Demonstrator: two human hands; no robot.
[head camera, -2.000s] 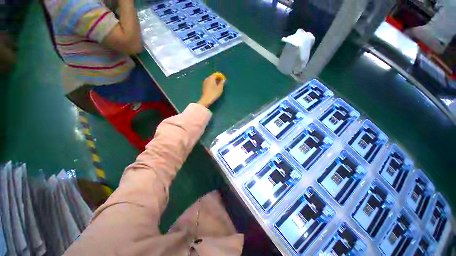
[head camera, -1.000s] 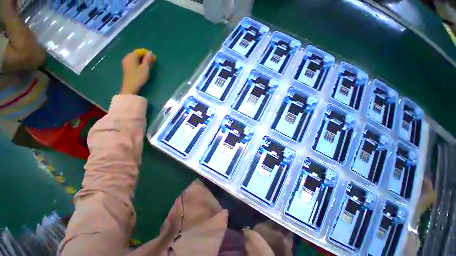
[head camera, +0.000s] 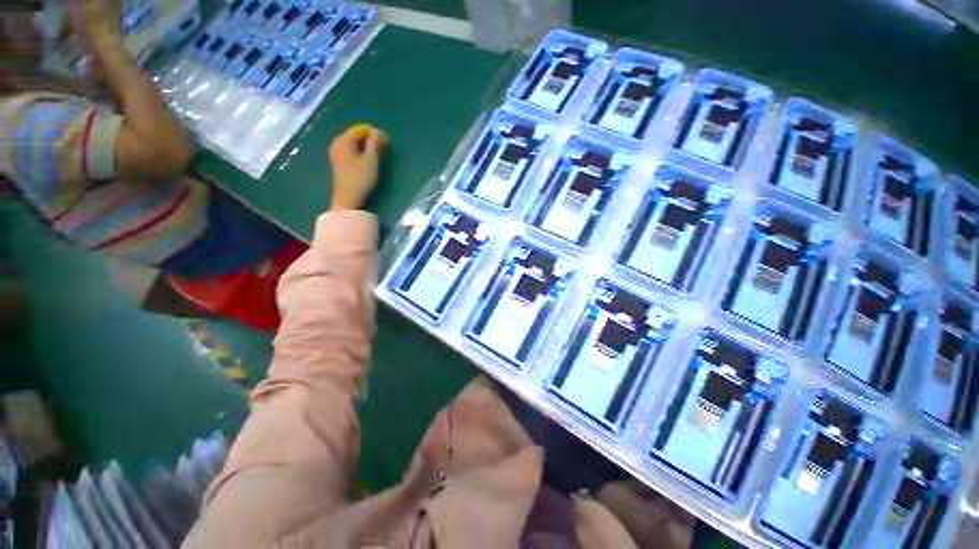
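Observation:
A clear blister tray (head camera: 603, 264) lies tilted across the right half of the view, its right end cut off by the picture's edge. Its visible pockets, in three rows, hold light-blue plastic housings (head camera: 603, 370) with black inner parts, open side up. My left hand (head camera: 356, 166), with a yellow finger cot, rests on the green bench left of the tray, apart from it. Its fingers are curled in, and nothing shows in it. My right hand is out of view.
A neighbouring tray (head camera: 252, 139), partly filled, lies at the upper left beside a person in a striped shirt (head camera: 140, 214). A red stool (head camera: 242, 292) stands below the bench (head camera: 413, 97). Grey sheets stand at the lower left. A pale post foot is at the top.
The view has shifted, so the tray reaches further right and its right end is cut off. A hand at that end has left the picture. My left hand stays curled on the bench.

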